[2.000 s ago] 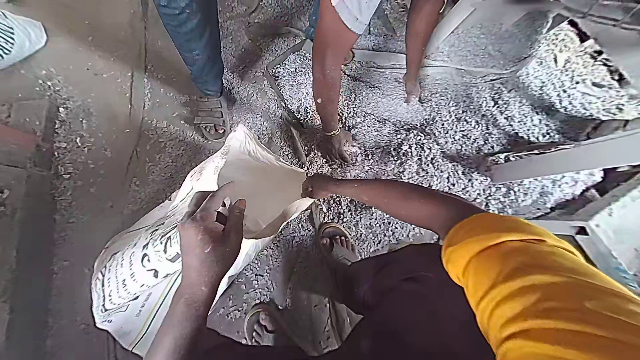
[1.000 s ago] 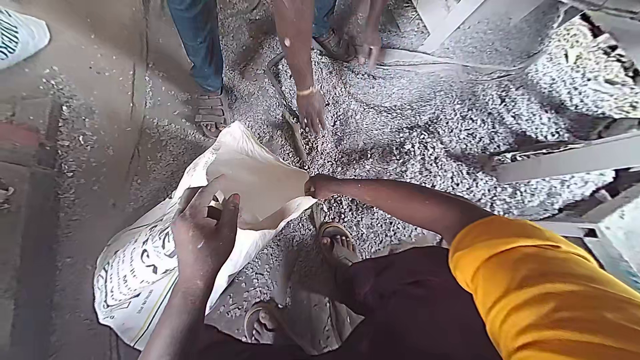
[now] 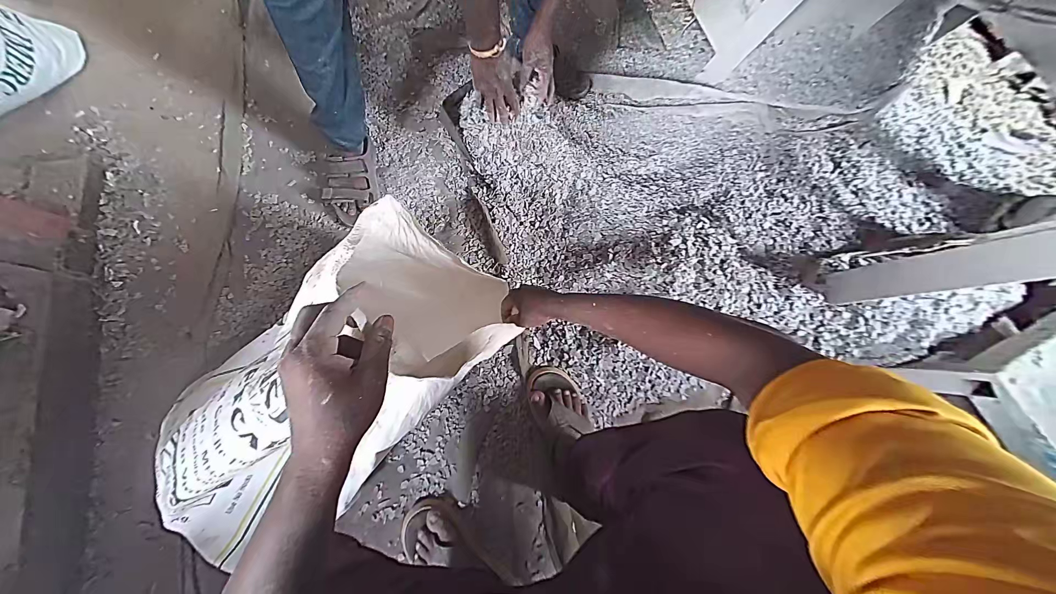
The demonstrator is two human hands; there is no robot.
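A white woven sack [image 3: 223, 437] bearing writing stands with its mouth spread wide; its pale inside shows. My right hand [image 3: 528, 306] is shut on the right corner of the sack's rim. At the near left edge of the mouth, my left hand [image 3: 334, 363] holds the rim between thumb and fingers, with a small piece of something pale and dark showing between them. Beyond the sack, both hands of another person [image 3: 511, 87] press into the far left edge of a broad heap of grey-white shredded flakes [image 3: 594, 181].
The other person's sandaled foot [image 3: 346, 186] stands just behind the sack. Pale metal legs [image 3: 940, 268] cross the heap at right. A second heap [image 3: 973, 115] lies at the far right, another white sack [image 3: 37, 58] at the upper left. My sandaled feet [image 3: 565, 404] are below.
The other person's hands have moved away from me to the heap's far left edge and come together there; flakes now lie gathered before them. My hands have stayed at the sack's mouth.
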